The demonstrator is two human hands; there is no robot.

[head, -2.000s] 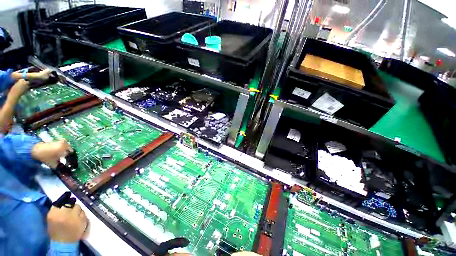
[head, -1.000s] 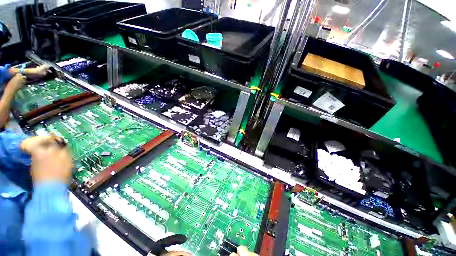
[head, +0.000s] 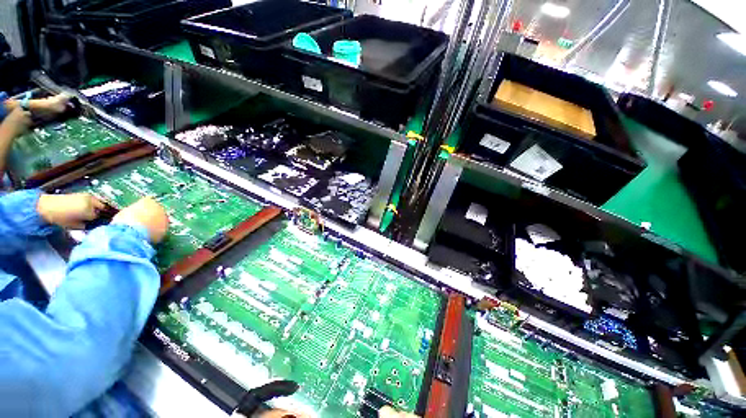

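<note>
A large green circuit board [head: 327,302] with white parts lies in front of me. My left hand [head: 282,411] is at the bottom edge, mostly cut off, beside a curved black item [head: 268,393] that I cannot identify. Only the fingertips of my right hand [head: 396,412] show at the bottom edge, over the board's near right part. They are close to small dark parts [head: 375,402] on the board. Whether either hand grips anything is hidden by the picture's edge.
A reddish-brown carrier bar [head: 444,359] separates my board from another board [head: 532,375] on the right. A neighbour's blue sleeves [head: 98,286] and hands reach over the left board. Behind the pale rail [head: 393,253] stand bins of white parts [head: 550,273] and blue parts [head: 609,328], with black totes above.
The neighbour's near arm has swung forward over the left board. My right fingertips stay near the dark parts, slightly lower than one second ago. The view has shifted slightly.
</note>
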